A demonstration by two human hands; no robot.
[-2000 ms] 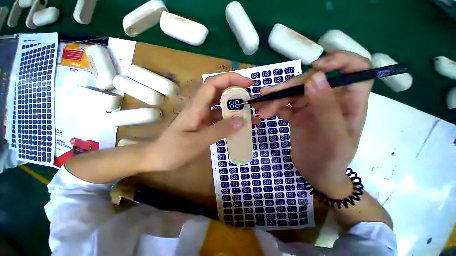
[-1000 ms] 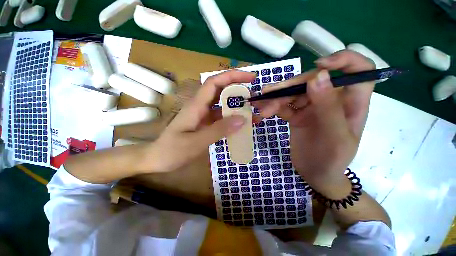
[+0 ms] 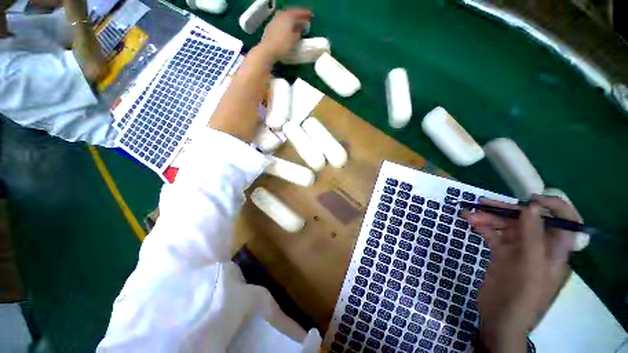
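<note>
My right hand (image 3: 527,265) holds the slim black tweezers (image 3: 537,215) pen-like, with the tip over the upper part of the label sheet (image 3: 413,269). The sheet carries a grid of small dark blue labels, with bare white spots near its top. My left hand (image 3: 286,33) is stretched out to the far left of the bench, at an off-white housing (image 3: 308,50). Its fingers are blurred, and whether they grip a housing cannot be told. Several housings (image 3: 303,145) lie on the brown board (image 3: 334,217).
More housings (image 3: 451,136) lie in a row on the green bench (image 3: 454,55). Spare label sheets (image 3: 180,96) lie at left. Another person's white sleeve (image 3: 48,83) and arm are at the upper left. A plain white sheet (image 3: 585,320) is at lower right.
The view has swung left. My left hand has left the labelled housing's former place over the sheet and reached far left; that housing is no longer there. My right hand still holds the tweezers, over the sheet.
</note>
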